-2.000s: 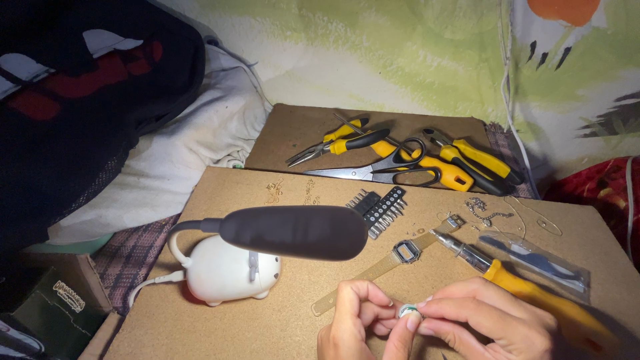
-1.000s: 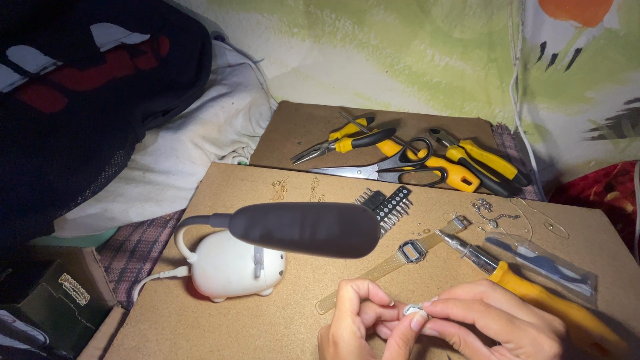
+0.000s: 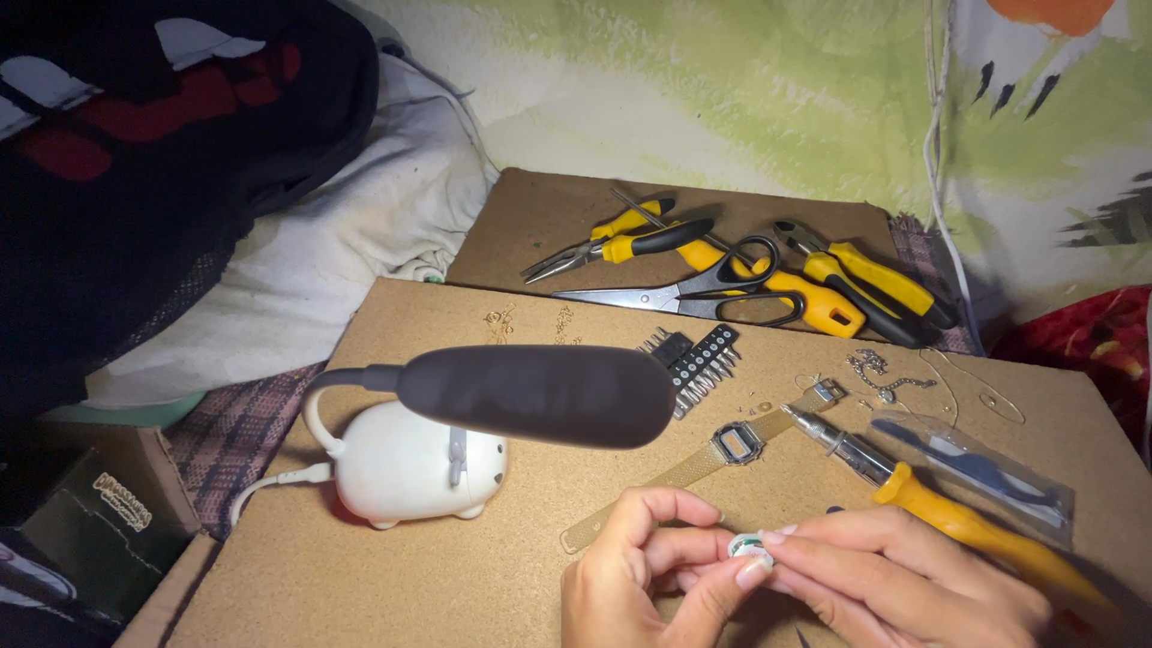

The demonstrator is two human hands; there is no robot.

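Note:
A small round white-and-green part (image 3: pixel 749 545), perhaps a watch module, is pinched between the fingertips of both hands at the lower right. My left hand (image 3: pixel 652 571) grips it from the left, thumb in front. My right hand (image 3: pixel 886 571) touches it from the right with thumb and index finger. Just behind the hands lies a digital watch case (image 3: pixel 738 442) on its mesh strap, its display opening showing. A screwdriver with a yellow handle (image 3: pixel 976 531) rests beside and partly behind my right hand, its metal tip near the strap's clasp.
A white animal-shaped lamp (image 3: pixel 418 463) stands left, its dark head (image 3: pixel 540 396) over the board. Behind are a bit set (image 3: pixel 705 369), scissors (image 3: pixel 621 297), long-nose pliers (image 3: pixel 576 259) and cutting pliers (image 3: pixel 864 279). Fine chains (image 3: pixel 886 378) and a plastic packet (image 3: pixel 981 477) lie right.
Both hands stay together around the small round part, with only slight finger movement. The view has shifted a little.

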